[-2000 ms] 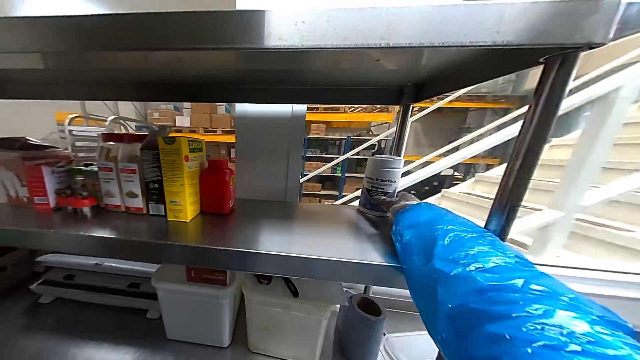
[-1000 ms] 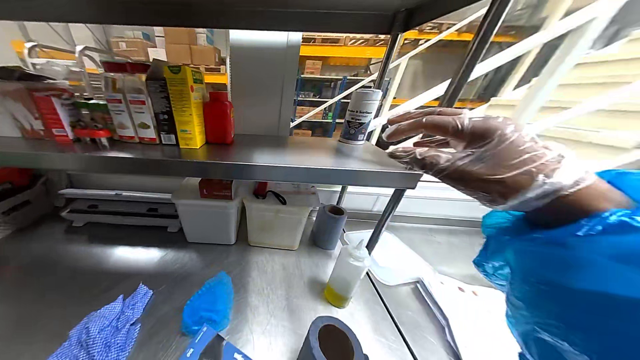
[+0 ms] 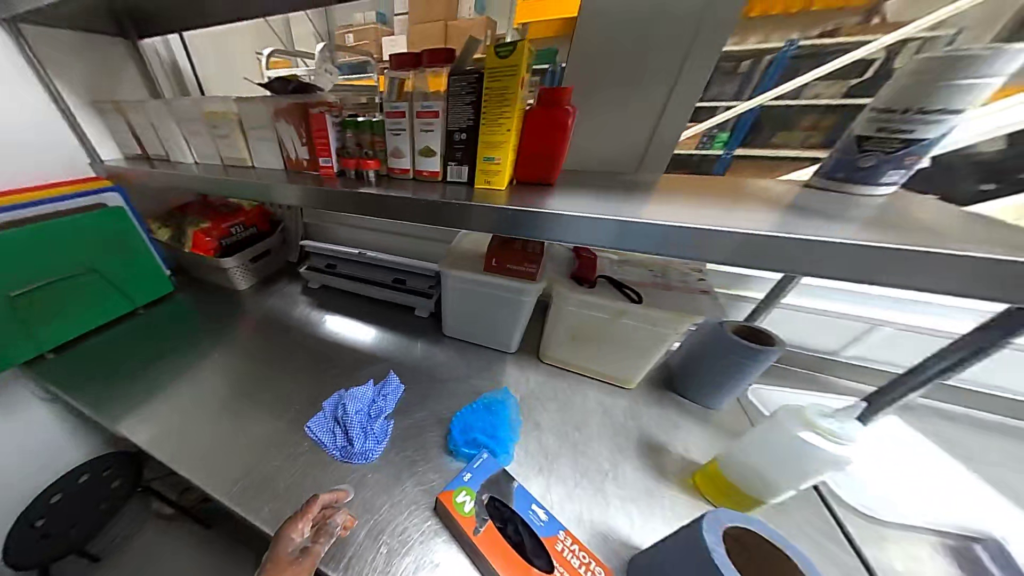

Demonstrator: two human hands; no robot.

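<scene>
My left hand (image 3: 308,532), in a clear thin glove, shows at the bottom edge with its fingers loosely bent and apart, holding nothing. It is just below a crumpled blue checked cloth (image 3: 358,420). Right of the hand lies an orange and blue box of nitrile gloves (image 3: 520,520), dark gloves showing in its opening. A crumpled blue plastic item (image 3: 485,426) touches or nearly touches the box's upper end. On the shelf at the upper right stands a white and blue wipes tub (image 3: 904,120). My right hand is out of view.
A steel shelf (image 3: 640,220) crosses above the steel table, holding spice jars (image 3: 414,120) and a red bottle (image 3: 546,138). Below stand white tubs (image 3: 492,308), paper rolls (image 3: 724,364) and a squeeze bottle of yellow liquid (image 3: 776,460). Green boards (image 3: 80,280) stand left; a black stool (image 3: 72,512) is lower left.
My right hand was at the wipes tub, then drew away from it, and is now out of view. My left hand has come into view. The view has swung left and down.
</scene>
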